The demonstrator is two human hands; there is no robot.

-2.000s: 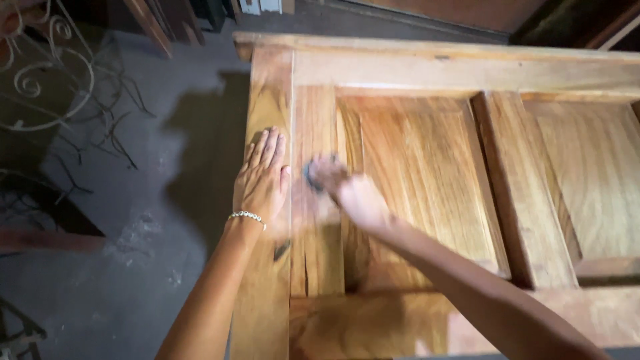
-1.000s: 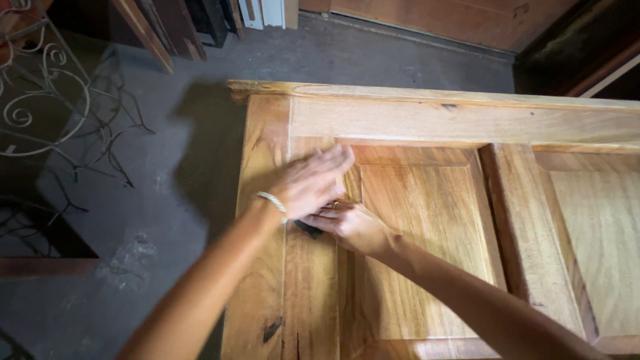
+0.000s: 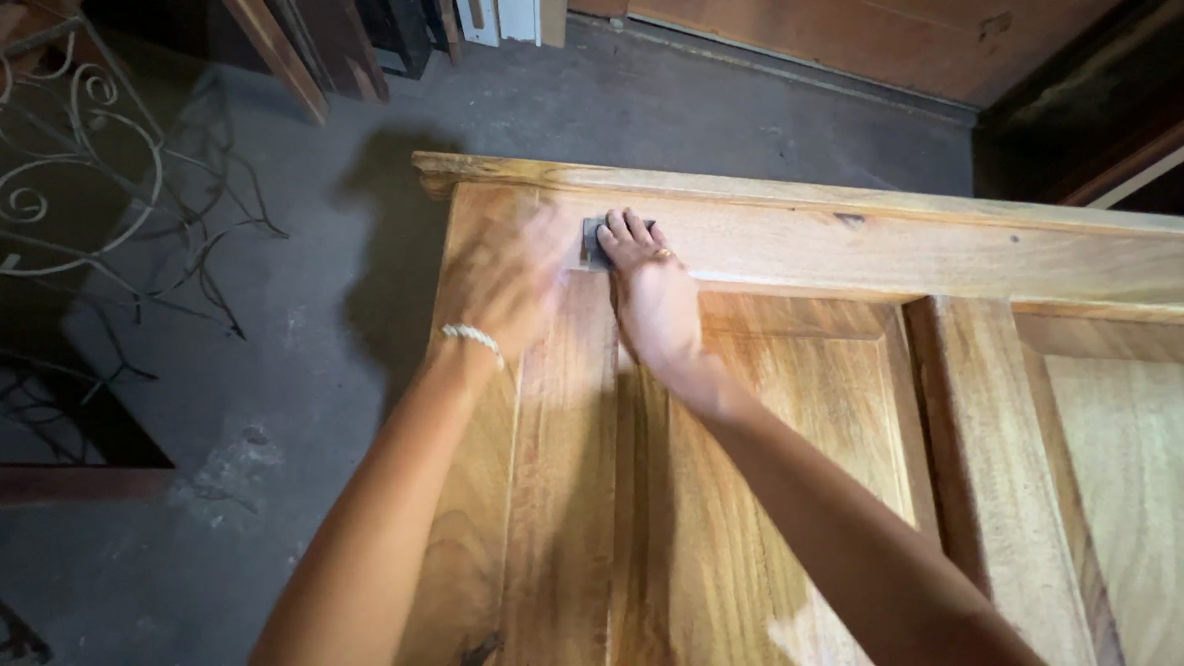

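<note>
A panelled wooden furniture piece (image 3: pixel 832 240) with a moulded edge lies below me, its raised panels set between flat rails. Near its upper left corner my right hand (image 3: pixel 652 291) presses a dark piece of sandpaper (image 3: pixel 594 245) flat on the top rail, fingers spread over it. My left hand (image 3: pixel 518 277), blurred and wearing a light beaded bracelet (image 3: pixel 473 340) at the wrist, is over the corner just left of the sandpaper. Nothing shows in the left hand; whether it touches the wood is unclear.
Scrolled metalwork (image 3: pixel 83 157) stands on the grey concrete floor (image 3: pixel 277 388) at the left. Wooden boards (image 3: pixel 287 55) lean at the upper left. A brown wooden panel (image 3: pixel 860 37) is beyond the far edge. A dark box-like object (image 3: pixel 83 481) sits at the lower left.
My right hand has moved from the left upright to the top rail with the sandpaper. My left hand, over the right hand's fingers one second ago, is now apart at the corner.
</note>
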